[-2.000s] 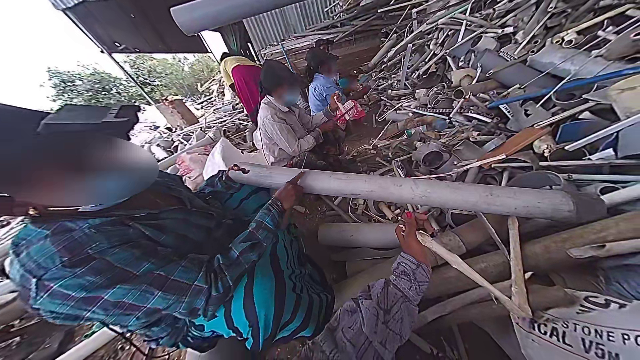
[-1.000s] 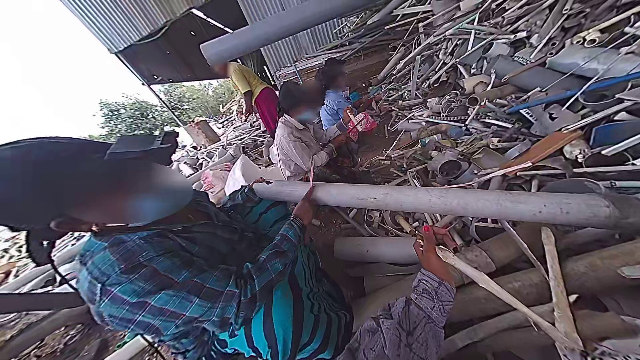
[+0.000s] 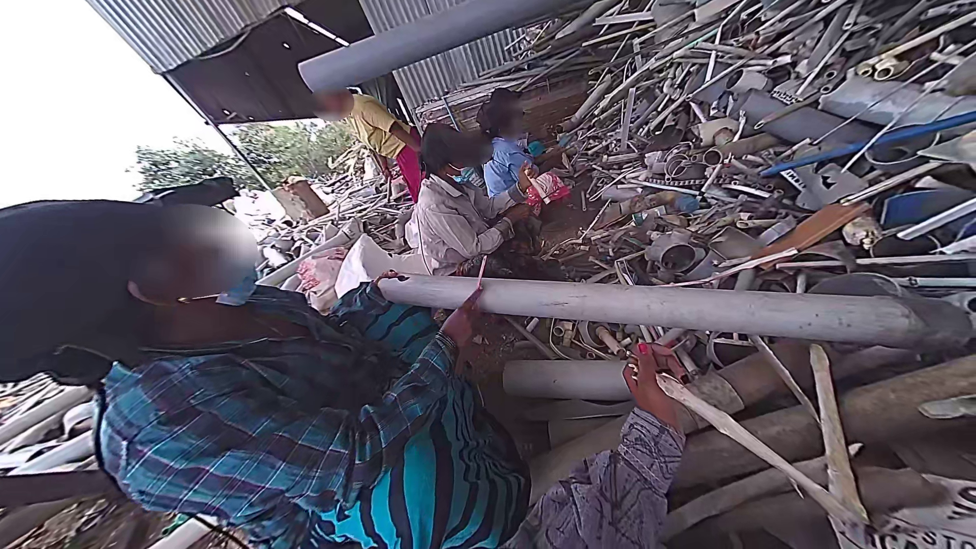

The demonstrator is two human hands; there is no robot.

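What looks like my left hand [image 3: 656, 374], with red nails and a patterned grey sleeve, reaches up from the bottom centre. Its fingers are bent beside the end of a pale, weathered stick [image 3: 736, 427]; whether they hold it or something small cannot be told. Just above that hand, a long grey plastic pipe [image 3: 648, 306] spans the view. A co-worker in a plaid shirt [image 3: 244, 419] sits at the left. That person's hand [image 3: 461, 324] is at the pipe's near edge with a thin strip upright beside it. A shorter grey pipe [image 3: 560, 380] lies under the long one. My right hand is out of view.
A heap of scrap plastic pipes and fittings [image 3: 679, 252] fills the right and back. Thick pipes [image 3: 778, 435] lie at the lower right by a printed sack [image 3: 930, 518]. Overhead is another grey pipe [image 3: 427, 46]. Several other people are farther back, one in yellow [image 3: 374, 126].
The person in yellow at the back is more upright than two seconds ago. My left hand stays below the long pipe. The view has shifted somewhat.
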